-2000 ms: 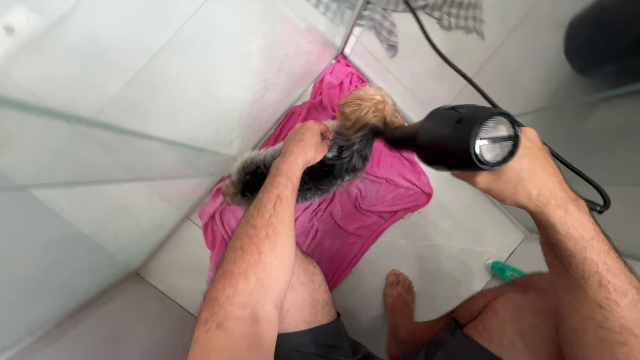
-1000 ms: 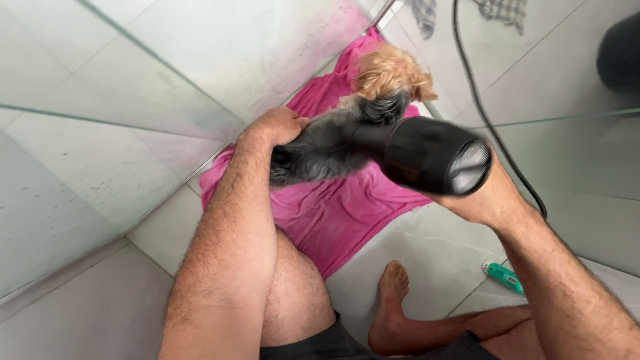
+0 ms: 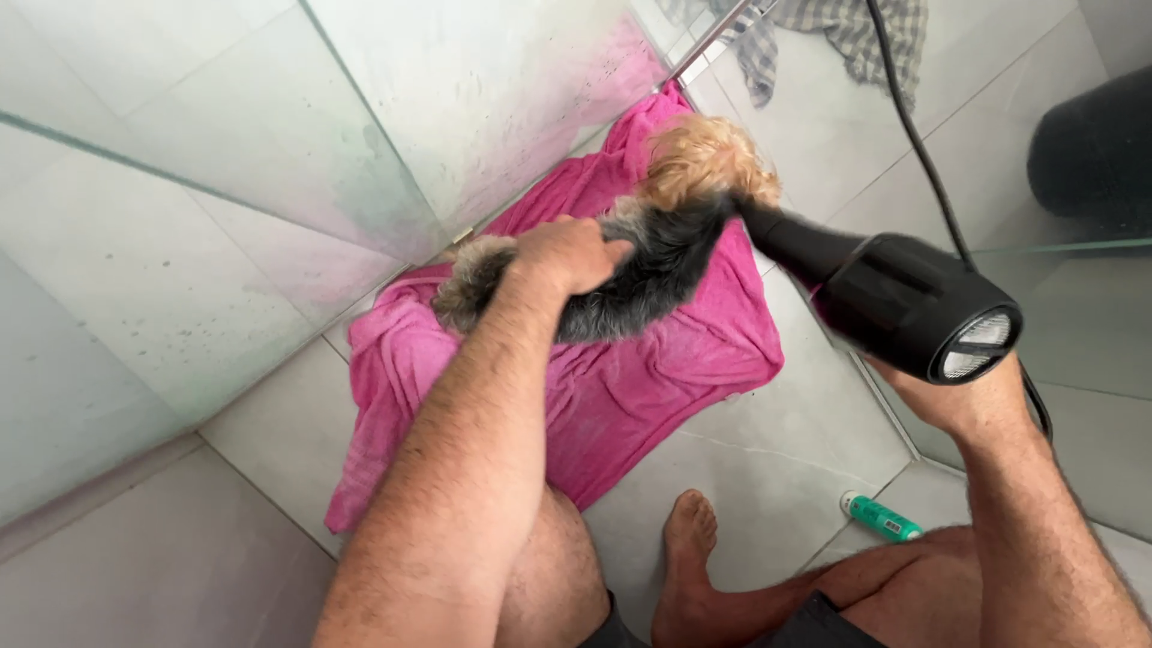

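A small dog with a tan head and dark grey back (image 3: 652, 261) is on a crumpled pink towel (image 3: 630, 396) on the tiled floor. My left hand (image 3: 571, 255) rests on the dog's back, with the thumb apart and some fingers hidden in or behind the fur. In my right hand (image 3: 954, 396) is a black hair dryer (image 3: 909, 301), its body covering most of my fingers. The dryer's nozzle points left, at the fur just behind the dog's head. The dog's face and legs are not visible.
Glass panels (image 3: 378, 135) stand left and right. A green bottle (image 3: 882, 517) lies near my bent leg. The dryer's cord (image 3: 927, 162) runs up past a dark rounded object (image 3: 1093, 148). Checked cloth (image 3: 864, 40) lies on the floor beyond the towel.
Since one second ago, my left hand has moved from the dog's rear side onto its back. My right hand has shifted the dryer right, and its nozzle is now nearer the dog's head.
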